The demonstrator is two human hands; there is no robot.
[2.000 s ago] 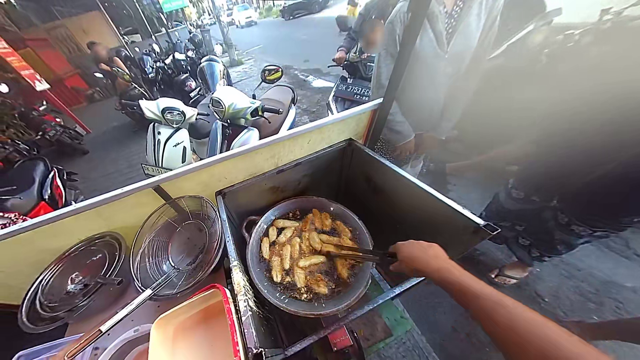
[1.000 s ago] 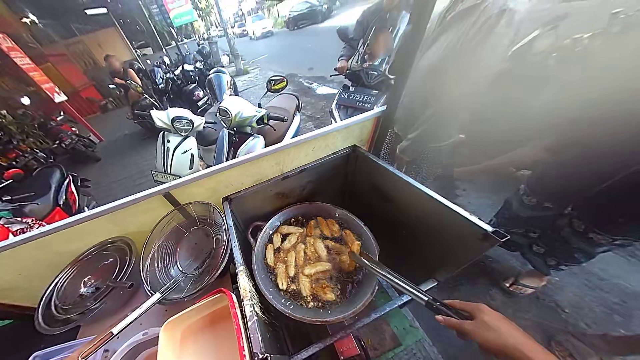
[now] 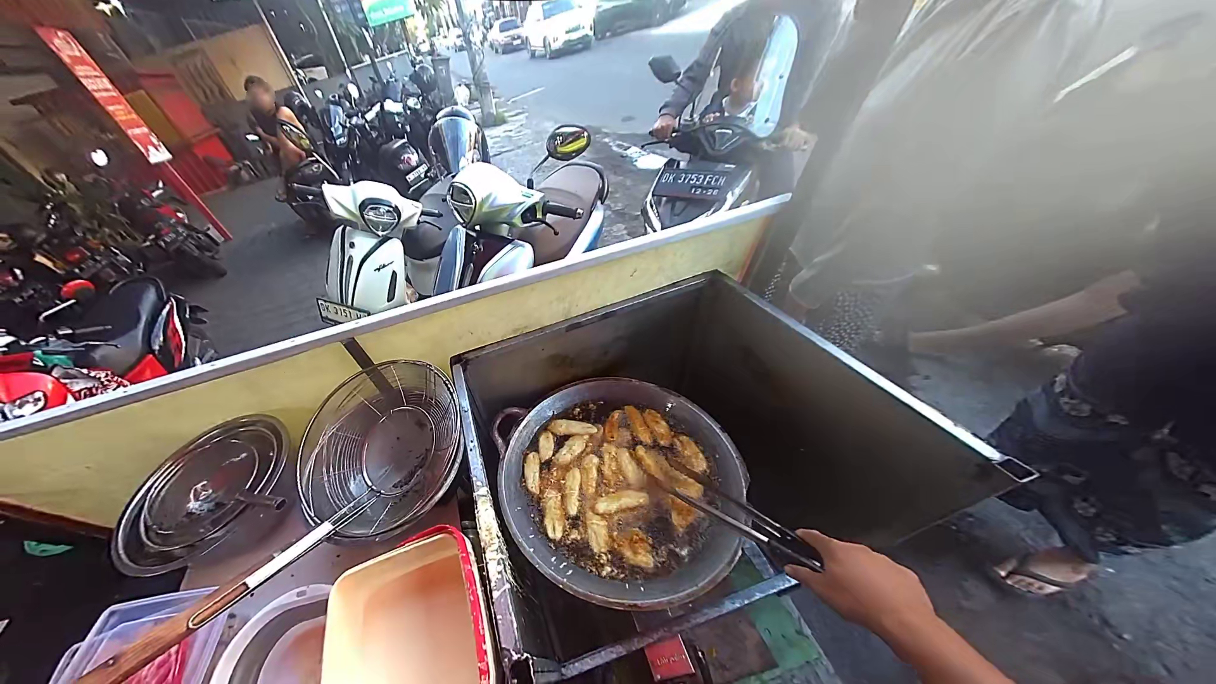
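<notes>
My right hand (image 3: 860, 579) is closed around the handles of metal tongs (image 3: 750, 527), at the right of a round metal frying pan (image 3: 522, 532). The tips of the tongs reach into the pan at a long golden fritter (image 3: 668, 472); whether they grip it I cannot tell. Several more fried pieces (image 3: 622, 502), some pale and some browner, lie in dark bubbling oil. The pan sits inside an open metal box stand (image 3: 807, 399). My left hand is not in view.
Left of the pan lie a wire strainer (image 3: 380, 446) with a wooden handle, a round metal lid (image 3: 204, 494) and a red-rimmed tub (image 3: 408, 608). A low yellow panel (image 3: 589, 313) runs behind. People stand at right; scooters (image 3: 484, 223) are parked beyond the panel.
Since one second ago, the tongs have shifted onto a long piece at the pan's right side. Two seconds ago my right hand was higher beside the pan.
</notes>
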